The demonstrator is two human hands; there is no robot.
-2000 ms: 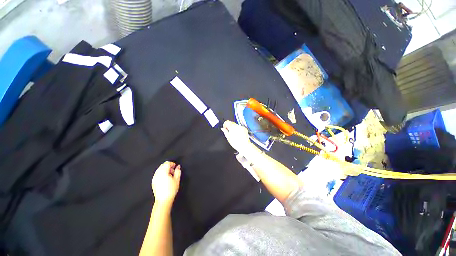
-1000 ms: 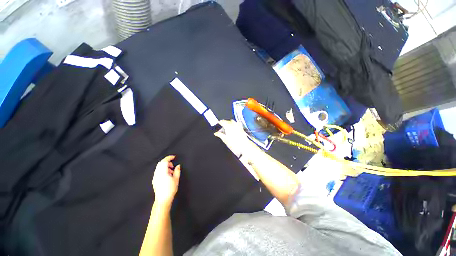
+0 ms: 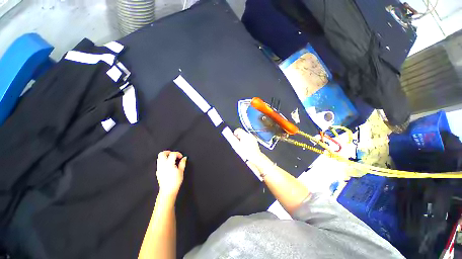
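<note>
A black garment panel lies flat on the dark ironing table cover. White strips run in a broken diagonal line along its right edge. My right hand lies on this edge beside a strip, and the forearm partly covers the lower strips. My left hand rests on the black cloth with curled fingers; whether it pinches cloth is unclear. The steam iron, with blue body and orange handle, stands just right of my right hand, touched by neither hand.
Black pieces with white ends lie at the left by a blue bolster. A yellow hose trails right from the iron. A blue board, tape roll, red-handled scissors and blue crates are on the right.
My right hand has shifted slightly down and right, uncovering a white strip at the panel edge. My left hand has moved slightly up, its fingers more curled. The iron stays in place.
</note>
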